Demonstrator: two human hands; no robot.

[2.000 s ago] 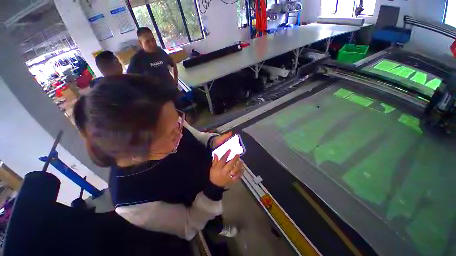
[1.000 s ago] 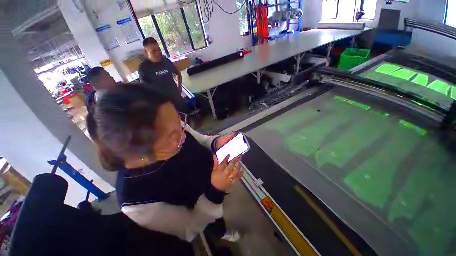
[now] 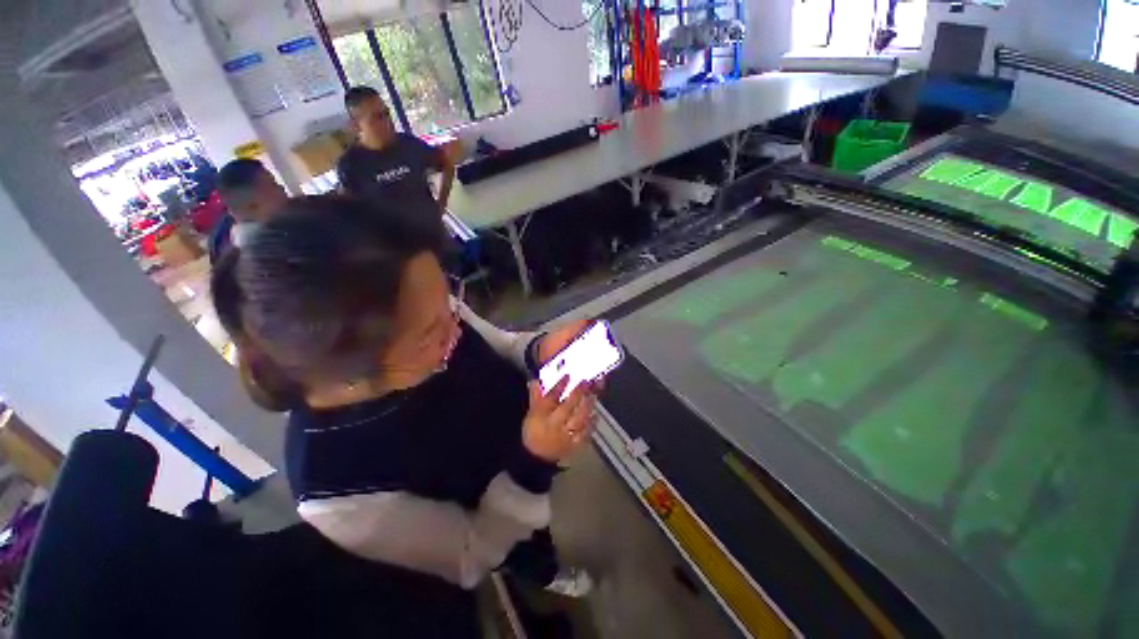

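Neither of my hands is in the picture. A person in a dark vest with pale sleeves [image 3: 387, 449] stands nearest in front of me and holds a smartphone [image 3: 582, 360] with a bright white screen in both hands. Beside this person, on the right, lies the wide bed of the automatic cutter. A fabric lay under plastic film [image 3: 799, 362] covers it, with green-lit long shapes. The cutter's dark crossbeam [image 3: 949, 227] spans the bed at the upper right.
A thick black fabric roll [image 3: 94, 524] is at the lower left beside a blue stand [image 3: 187, 439]. Two other people [image 3: 394, 169] stand behind. A long pale table [image 3: 662, 131] bears a black roll [image 3: 531, 155]. A green basket [image 3: 869, 145] stands beyond the cutter.
My view has shifted slightly. The crossbeam's dark head has moved towards the right rim since the earliest frame. The person still holds the phone, with the fingers at its screen.
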